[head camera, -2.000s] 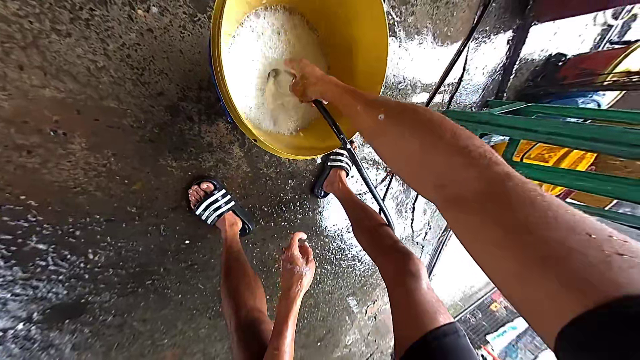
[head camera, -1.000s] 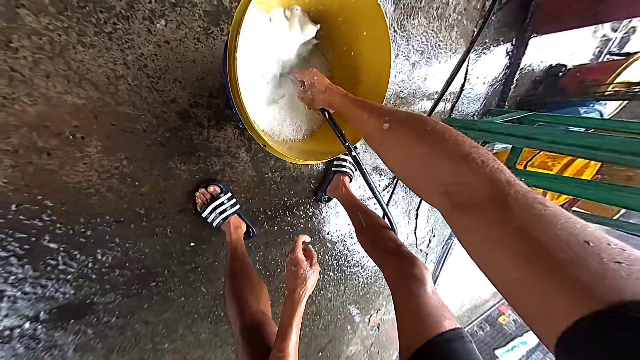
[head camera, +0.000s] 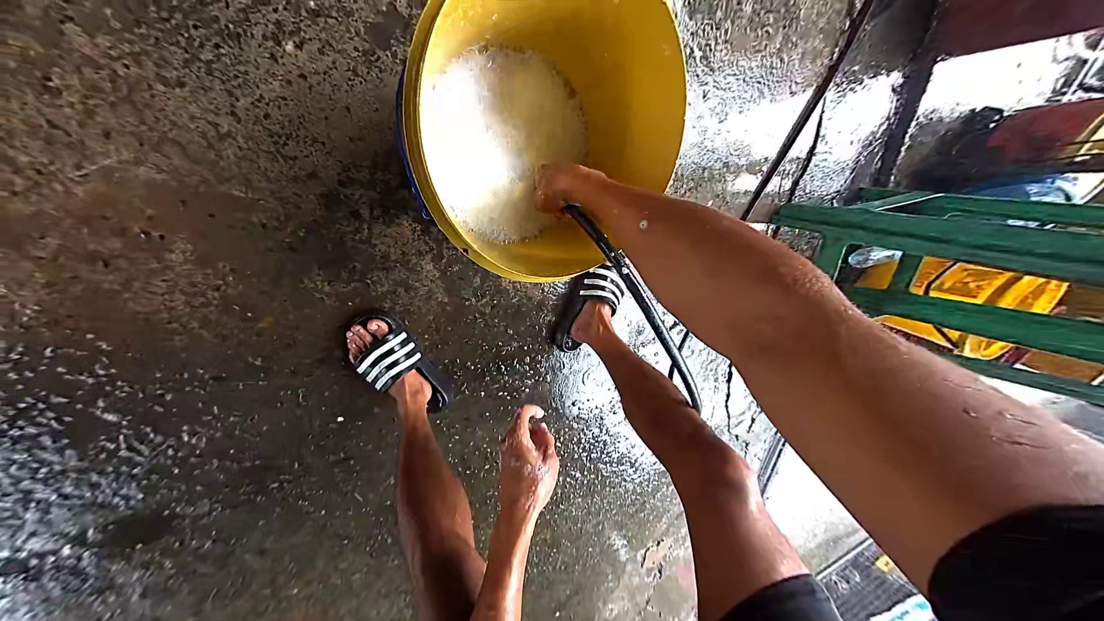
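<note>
A yellow bucket (head camera: 634, 95) with whitish, foamy water (head camera: 509, 138) in it stands on the wet floor. My right hand (head camera: 565, 188) reaches over its rim, closed around a black hose (head camera: 655, 323); the fingertips and the hose's outlet are hidden. The hose runs back beneath my right forearm. My left hand (head camera: 528, 466), wet with suds, hangs over the floor beside my left leg, loosely curled, with nothing seen in it. Below the bucket are my feet in black slide sandals (head camera: 392, 360) with white stripes.
Green bars of a rack or frame (head camera: 975, 246) stand at the right, with yellow items (head camera: 992, 289) behind them. A dark cable or hose (head camera: 806, 112) lies along the wet concrete floor (head camera: 216, 259). Something blue shows beneath the bucket's left side. A grate (head camera: 862, 573) shows at the lower right.
The splashing white water seen in the bucket one second ago has settled to a flatter foamy surface. My right hand has stayed on the hose, and my left hand has hardly moved.
</note>
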